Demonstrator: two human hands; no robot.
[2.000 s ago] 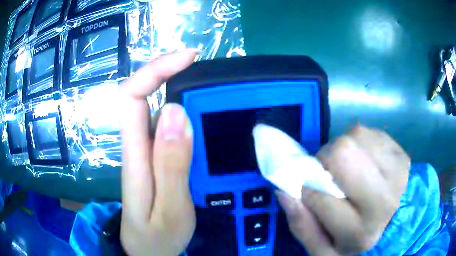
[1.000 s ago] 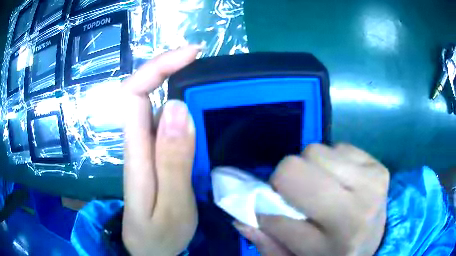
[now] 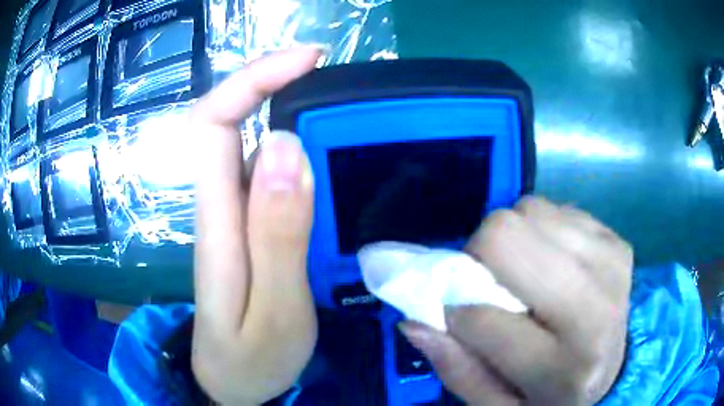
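Note:
The handheld tester [image 3: 414,119] has a blue face and a thick black surround, and stands face up towards me in the middle. Its dark display [image 3: 413,194] is recessed in the blue face. My left hand [image 3: 258,262] holds the tester by its left side, thumb along the edge. My right hand [image 3: 556,301] pinches a white wipe [image 3: 425,277] folded to a point. The wipe's tip lies over the display's lower left edge and hides part of the keys below.
At the left, shiny clear plastic [image 3: 151,174] holds several black-bordered lenses [image 3: 151,59] with TOPDON lettering. The green mat [image 3: 476,28] spans the bench. A metal air blow gun [image 3: 709,111] lies at the right edge. A blue floor or bin shows at the lower left.
The wipe and my right hand moved from the display's right part to its lower left, then slightly up and right. The tester has shifted slightly up in view, still in my left hand.

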